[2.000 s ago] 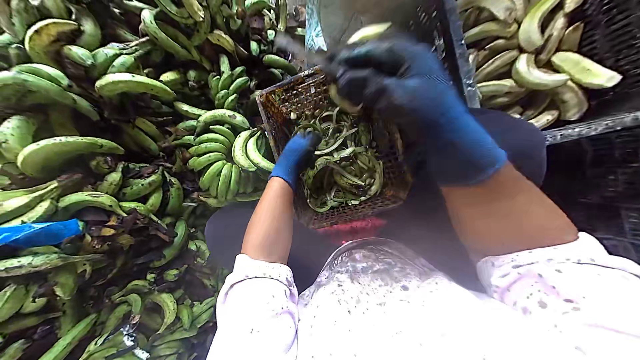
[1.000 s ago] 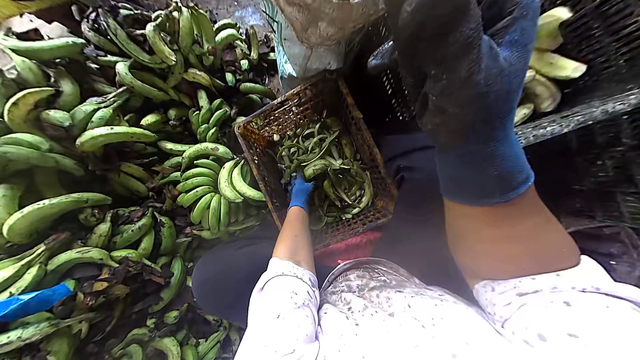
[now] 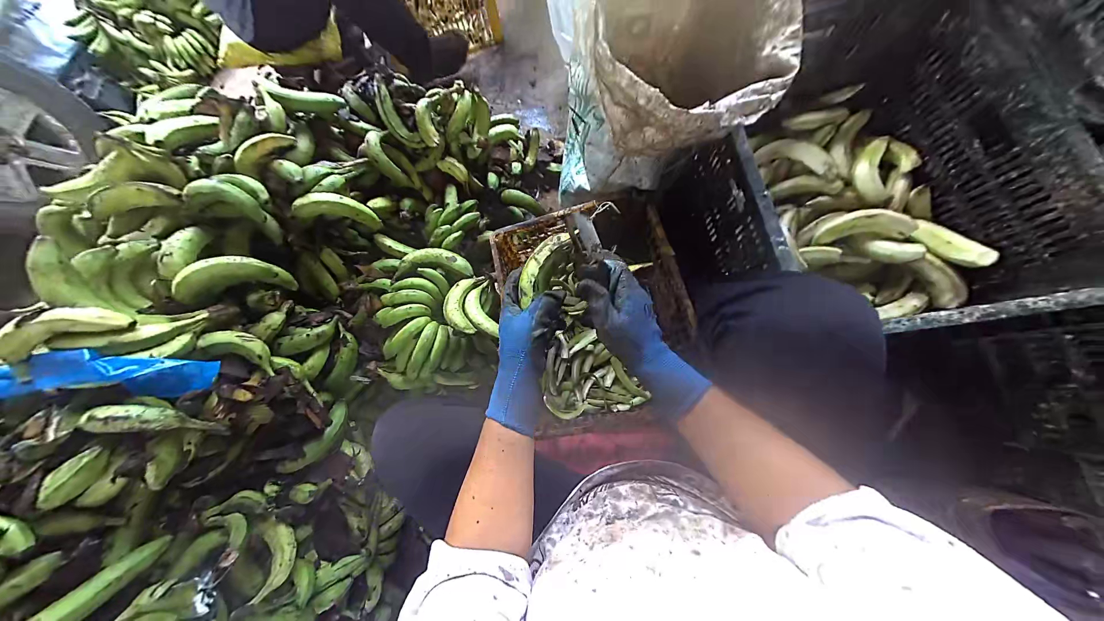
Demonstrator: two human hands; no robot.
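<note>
Both hands wear blue gloves with dark palms and fingers. My left hand [image 3: 524,336] grips an unpeeled green plantain [image 3: 545,263], held upright above a brown plastic crate [image 3: 673,276]. Close to its right side, my right hand [image 3: 617,302] holds a knife [image 3: 586,233] whose flat, pale blade points away from me; its handle is hidden in the fingers. Under my hands, strips of green plantain peel [image 3: 586,371] fill the near part of the crate.
Unpeeled plantains [image 3: 228,272] are heaped on the left, with blue plastic [image 3: 112,373] among them. A black crate [image 3: 772,211] at right holds peeled plantains [image 3: 867,226]. An open woven sack [image 3: 617,95] stands beyond the brown crate. Another person's legs [image 3: 379,30] show at the top.
My left hand has come up from the peels and now holds a green plantain. My right hand has moved down and forward to the crate beside it. The view now reaches farther forward.
</note>
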